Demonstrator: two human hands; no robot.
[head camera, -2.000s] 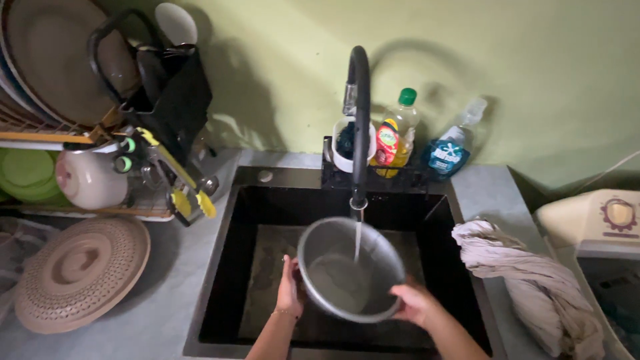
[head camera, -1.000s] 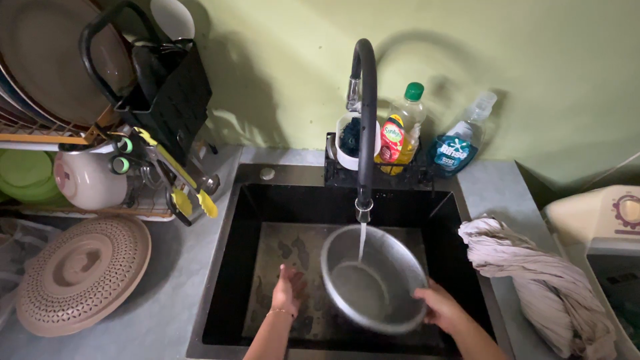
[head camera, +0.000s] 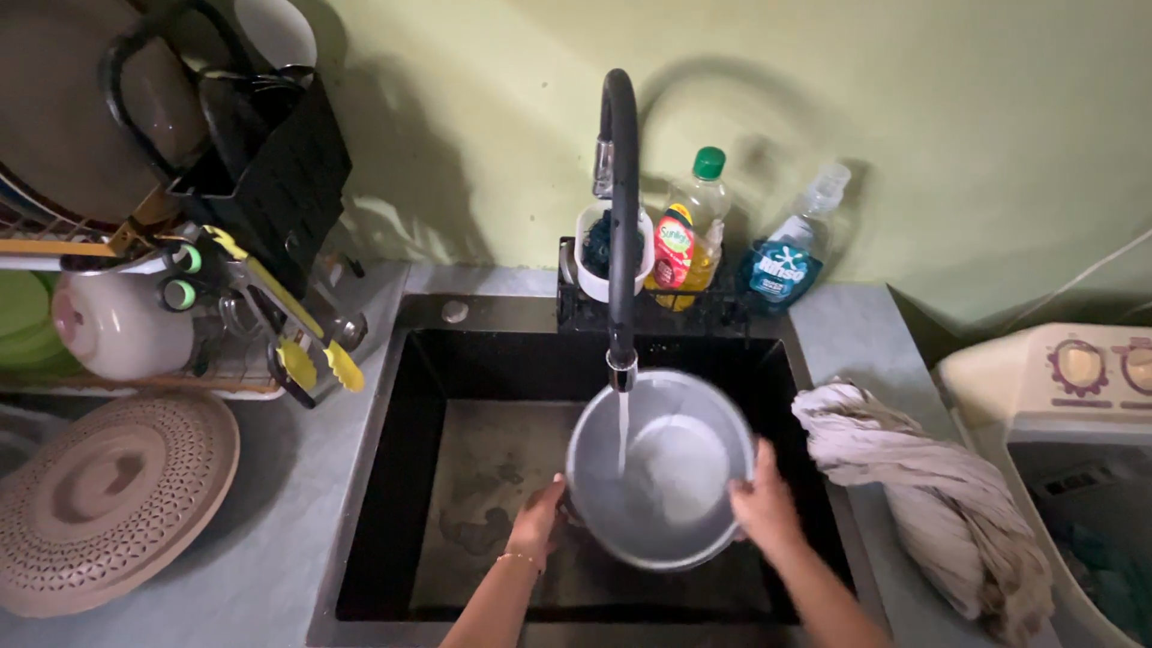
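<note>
A round grey metal bowl (head camera: 666, 468) is tilted over the black sink (head camera: 373, 504), under a thin stream of water. The water falls from the black gooseneck faucet (head camera: 621, 225) onto the bowl's inner left side. My right hand (head camera: 765, 504) grips the bowl's right rim, slightly blurred. At its lower left side, my left hand (head camera: 540, 517), with a thin bracelet at the wrist, touches the outer wall; its fingertips are partly hidden behind the bowl. Some water and dark wet patches show on the sink floor.
Behind the sink stand a white tub (head camera: 589, 279) holding a dark scrubber, a Sunlight bottle (head camera: 688, 238) and a Rinso bottle (head camera: 792, 252). A crumpled cloth (head camera: 927, 504) lies right, beside a washing machine (head camera: 1035, 369). Left are a dish rack (head camera: 243, 382), yellow-tipped tongs (head camera: 288, 310) and a woven-patterned lid (head camera: 117, 495).
My left hand was apart from the bowl one second ago and is now against its left side. The bowl's tilt has changed under the running water.
</note>
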